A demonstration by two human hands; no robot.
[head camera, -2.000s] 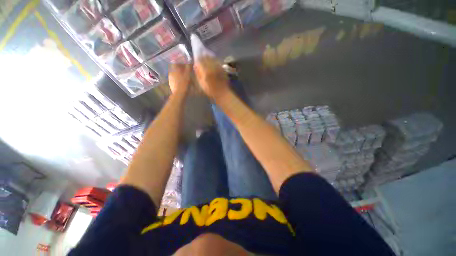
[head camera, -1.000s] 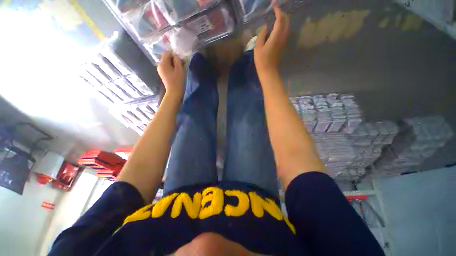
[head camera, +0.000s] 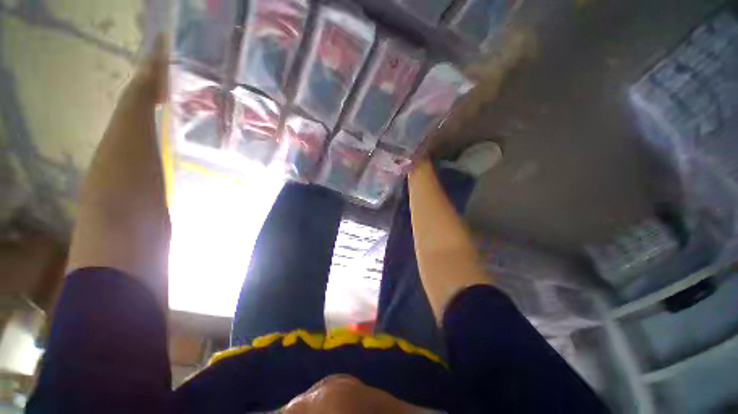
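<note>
A clear plastic tray (head camera: 324, 77) with rows of small packaged products, dark grey with red and pink patches, spans the top centre, tilted. My left hand (head camera: 154, 73) is blurred at the tray's left edge, its fingers hard to make out. My right hand (head camera: 417, 164) holds the tray's lower right corner, its fingers partly hidden by the tray. The tray is up in front of my legs.
Silvery stacks of trays (head camera: 696, 89) stand at the upper right, and a smaller one (head camera: 633, 252) lower right beside a white frame (head camera: 668, 293). My shoe (head camera: 480, 158) is on the grey floor. Strong glare covers the floor at centre left.
My hands, which were near the tray stack's near edge, are now far apart at the sides of a tray. The view has turned, and the side stacks have shifted across it.
</note>
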